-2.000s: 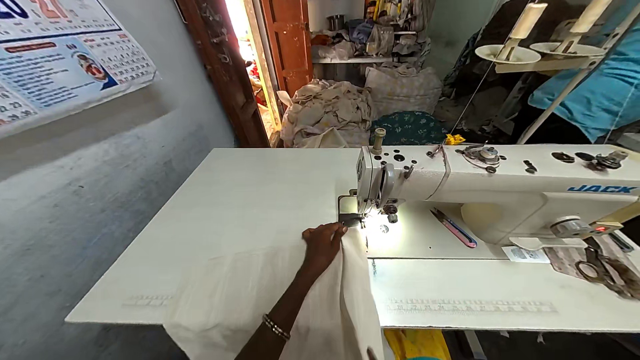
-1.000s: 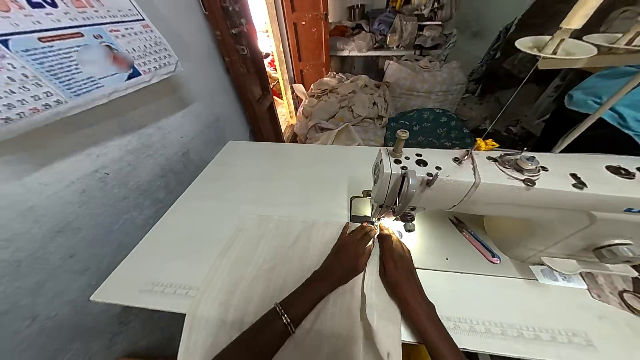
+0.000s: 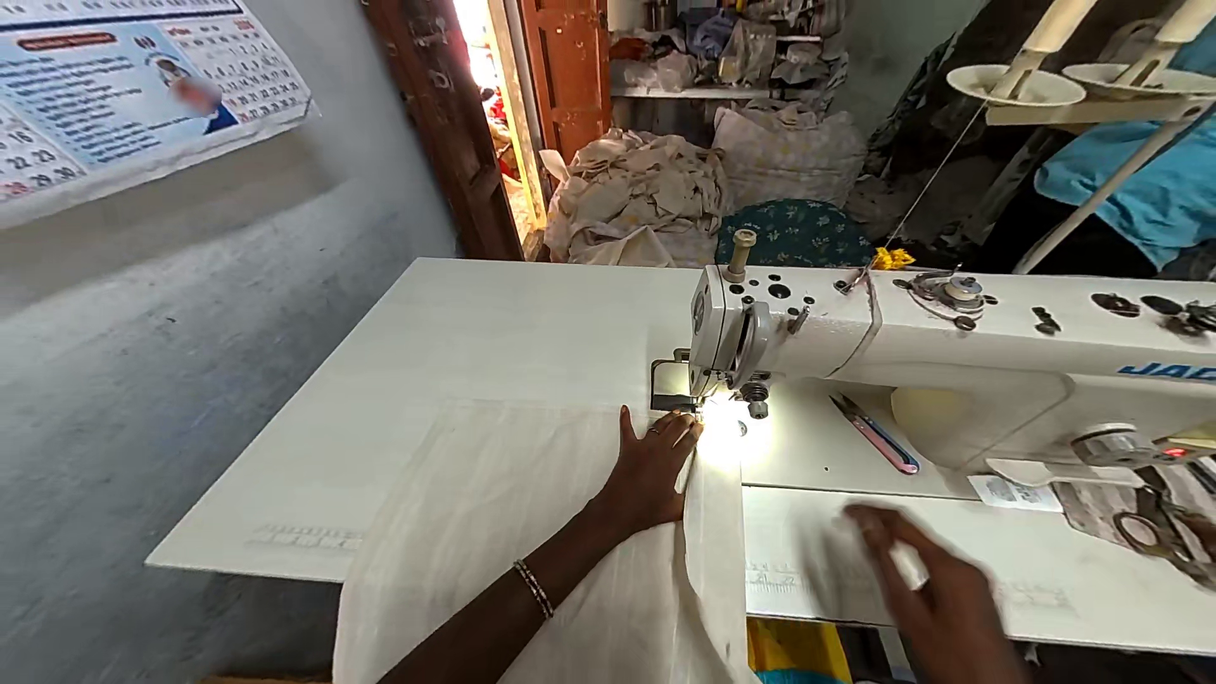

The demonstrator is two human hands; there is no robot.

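A Jack sewing machine (image 3: 950, 332) stands on a white table, its needle area brightly lit. Cream fabric (image 3: 532, 475) lies on the table with its upper right edge at the presser foot and hangs over the front edge. My left hand (image 3: 655, 465) presses flat on this fabric just in front of the needle, fingers spread. To the right, my right hand (image 3: 921, 570) is off the fabric, blurred, above the table's front part; its thumb and forefinger are bent toward each other and I see nothing between them. Thread snips (image 3: 876, 435) lie beside the machine bed.
Dark-handled scissors (image 3: 1154, 532) rest on a cloth at the right. Thread cones stand on a holder (image 3: 1092, 112) at the upper right, near a person in blue. Behind the table (image 3: 532, 313) are a fabric heap (image 3: 646, 190) and a patterned teal seat (image 3: 798, 233). A wall is at the left.
My right hand was at the fabric by the needle one second ago and has moved right, off the fabric. My left hand stays near the presser foot, its fingers now more spread.
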